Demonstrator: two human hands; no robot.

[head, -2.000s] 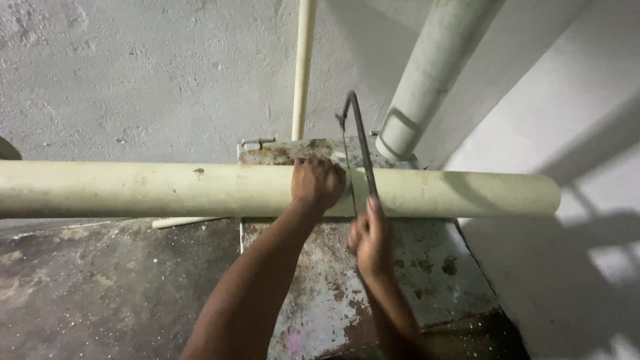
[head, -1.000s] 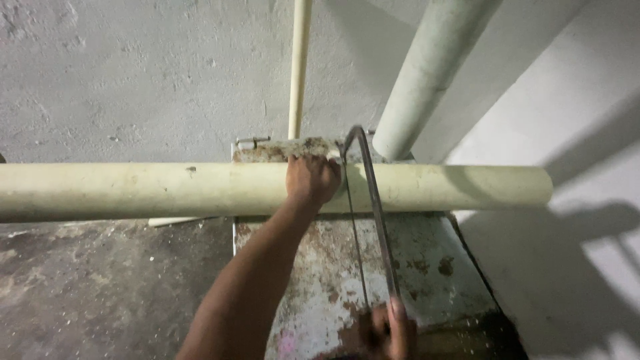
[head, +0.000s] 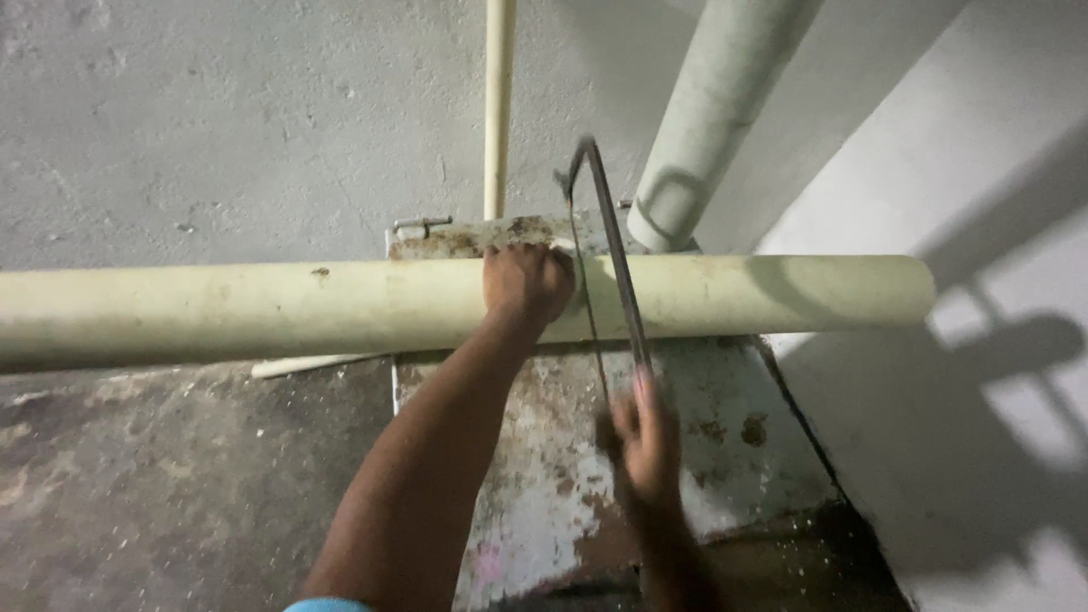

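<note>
A long cream plastic pipe [head: 408, 306] lies crosswise over a worn metal plate [head: 544, 476] with peeling paint. My left hand [head: 529, 285] presses down on the top of the pipe, gripping something small and pale at its right side that I cannot make out. Just right of it, a hacksaw [head: 620, 255] stands across the pipe, its thin blade against the pipe wall. My right hand [head: 646, 433], slightly blurred, is closed around the saw's handle end on the near side of the pipe. The handle itself is mostly hidden by the fingers.
Behind the plate, a thick grey-white pipe [head: 714, 110] leans against the wall, and a thin cream pipe [head: 499, 110] stands upright. Another thin pipe [head: 314, 365] pokes out under the long one. Pale specks dot the dark floor [head: 195, 476]. A white wall [head: 1003, 408] rises at the right.
My right hand drew the hacksaw toward me between the first and second views, and has since moved it away again. My left hand has stayed on the pipe.
</note>
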